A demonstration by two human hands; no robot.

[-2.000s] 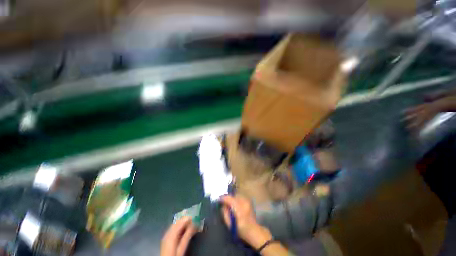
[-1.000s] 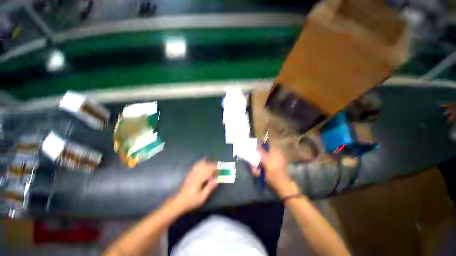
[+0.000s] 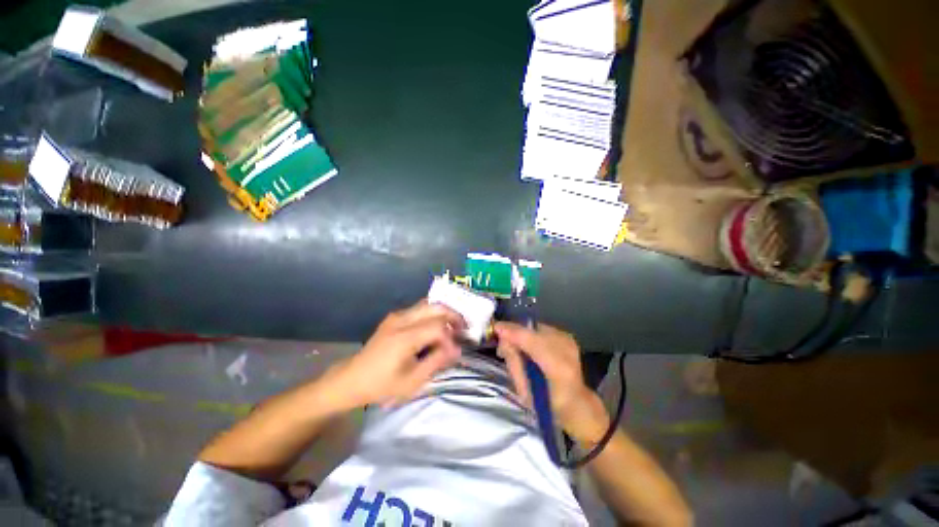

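My left hand is at the bench's front edge, its fingers on a white LCD module. My right hand holds the dark blue soldering iron, its cord hanging in a loop; its fingertips are at the module's right end. The iron's tip is not clear. A green PCB lies on the mat just beyond the module, with a smaller green piece beside it. The soldered assemblies lie in an overlapping white column, right of centre. The fanned PCB pile lies left of centre.
LCD stacks and clear plastic trays are at the far left. At the right, on cardboard, are a black round grille, a round tin and a blue station with cords.
The view has tilted down and closer; the tall carton has left it. My left hand, earlier at a green board, is now on a white module. My right hand has moved from the white pile to the module.
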